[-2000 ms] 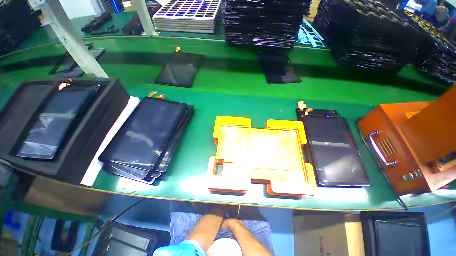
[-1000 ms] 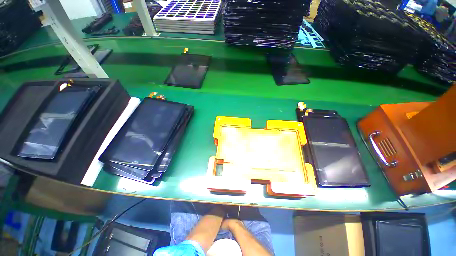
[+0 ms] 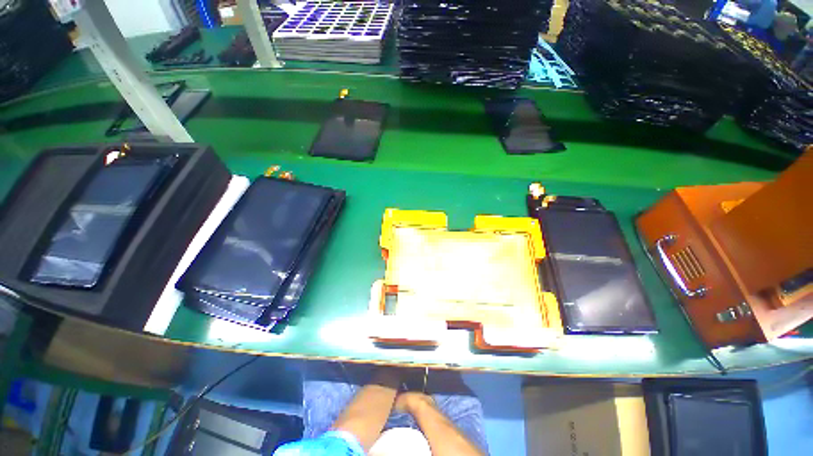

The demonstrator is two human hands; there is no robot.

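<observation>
The orange jig [image 3: 468,276] lies on the green bench before me with no panel in it. Left of it is a pile of glossy black panels [image 3: 254,236] with gold tabs at the top. Right of it lies a black panel [image 3: 597,272] with a gold tab. My left forearm [image 3: 364,415] and right forearm [image 3: 435,422] come together over my lap, below the bench edge. My hands are dark and mostly hidden there, so their fingers cannot be made out.
A black foam block [image 3: 201,183] at left holds a panel. An orange-brown box [image 3: 722,303] with a metal handle stands at right. Two dark panels [image 3: 350,130] [image 3: 526,126] lie on the rear green strip, before black tray stacks [image 3: 472,40]. Below right, a black tray [image 3: 655,427] sits beside a carton [image 3: 570,423].
The dark panels and a thin frame on the rear green strip have shifted to the right. My arms, the jig and the nearer panels have stayed in place.
</observation>
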